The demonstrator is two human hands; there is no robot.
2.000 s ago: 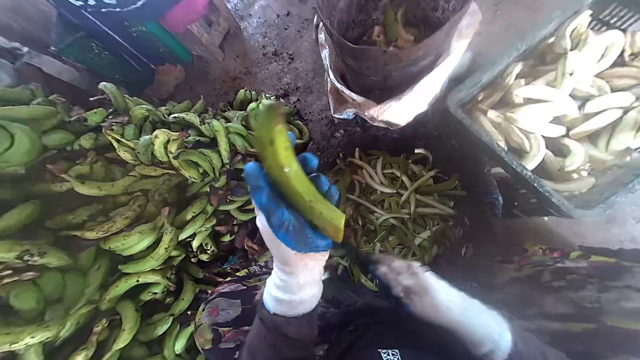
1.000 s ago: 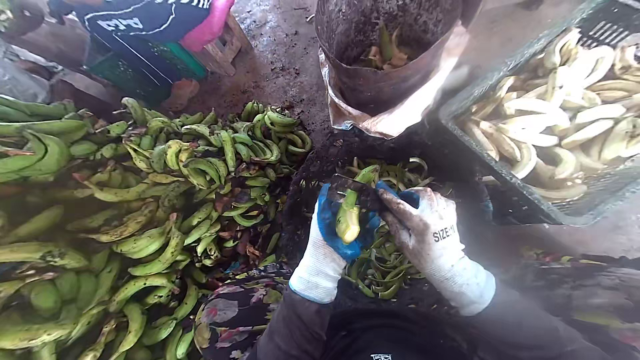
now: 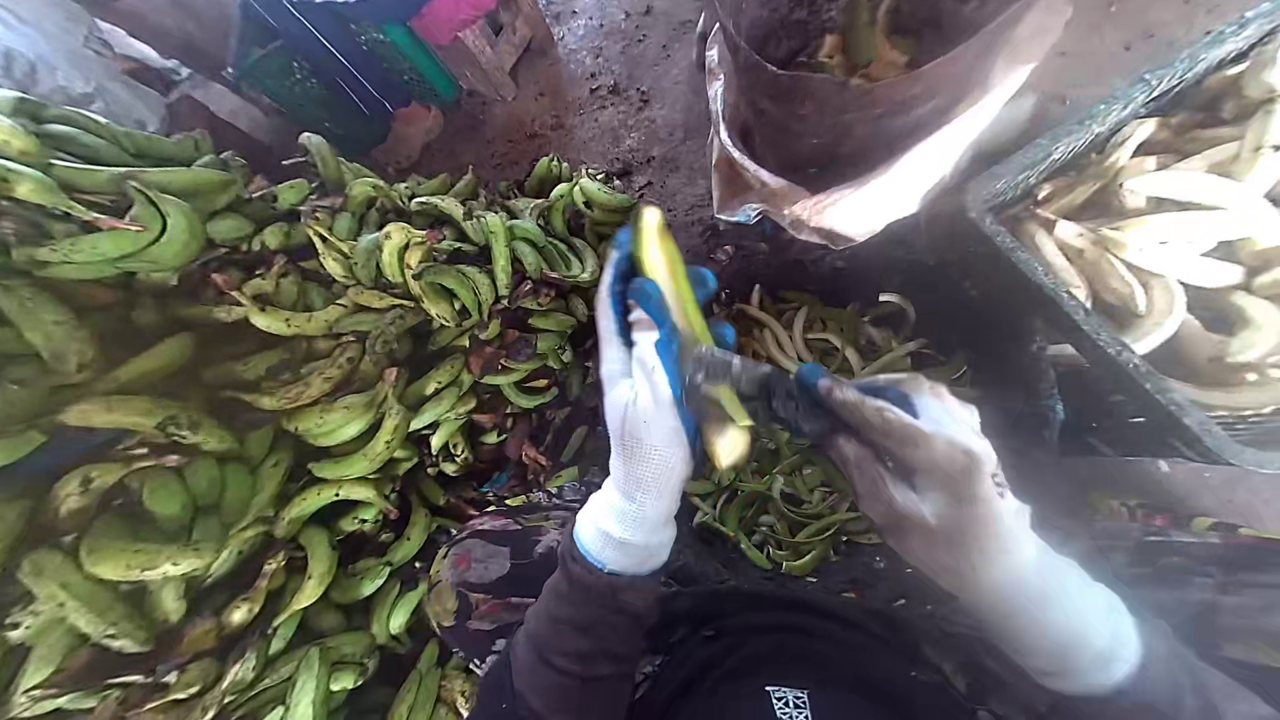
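A green plantain [image 3: 668, 270], part of its skin cut away at the lower end, lies along the palm of my left hand [image 3: 650, 400], whose gloved fingers close round it. My right hand [image 3: 925, 465], in a soiled white and blue glove, grips a knife [image 3: 735, 370]; the blade is blurred and lies against the plantain's lower half. Strips of plantain peel [image 3: 790, 500] lie in a heap below and behind both hands. Green plantains [image 3: 380, 430] are piled to the left of my left hand.
A large sack [image 3: 850, 130] with its rim folded out stands ahead and holds some peel. At the right a dark plastic crate [image 3: 1090, 330] is filled with peeled plantains [image 3: 1180, 230]. A green crate [image 3: 420, 60] and a wooden stool [image 3: 490, 50] are at the back left, beside a person's clothing.
My hands were close together around a plantain one second ago; now my right hand is farther to the right, with the knife showing. The plantain points away from me.
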